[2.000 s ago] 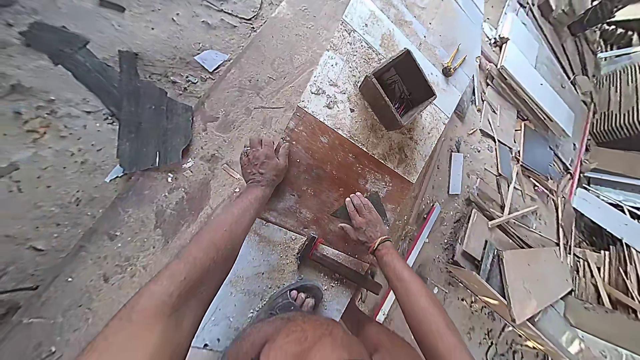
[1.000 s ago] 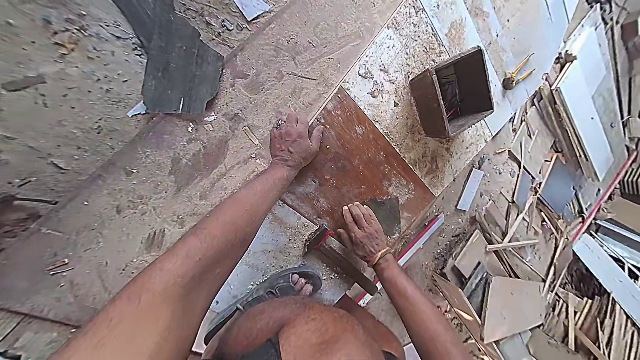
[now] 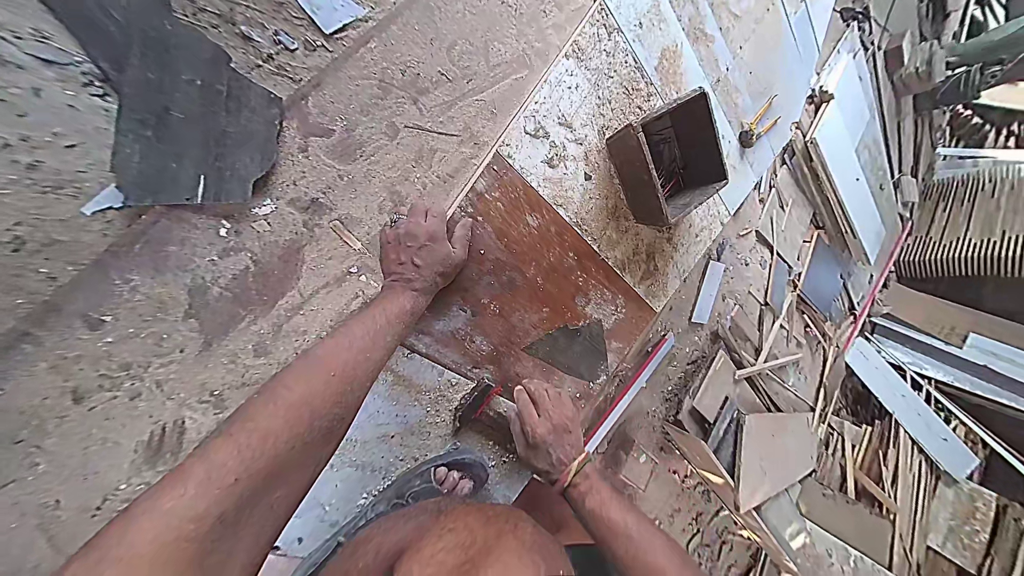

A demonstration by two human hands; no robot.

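My left hand [image 3: 422,248] presses on the left edge of a reddish-brown board [image 3: 528,256], its fingers curled over the border. Close to the board's lower edge, my right hand [image 3: 547,426] lies over a hammer [image 3: 490,412] with a dark head and a red band; whether its fingers close round the handle is unclear. A dark, angular flat piece [image 3: 572,350] rests on the board just above that hand. To the right of the hand a red and white straight strip [image 3: 630,394] lies at a slant. My sandalled foot [image 3: 454,478] is below the hammer.
An open wooden box [image 3: 672,160] holding thin items stands on sawdust-covered panels [image 3: 588,96]. Yellow-handled pliers [image 3: 756,124] lie beyond it. Board offcuts [image 3: 776,460] and stacked strips fill the right side. A torn dark sheet [image 3: 192,120] lies at upper left.
My right hand has moved off the dark flat piece, which it touched before, down to the hammer. My left hand stays at the board's left edge. The view has shifted.
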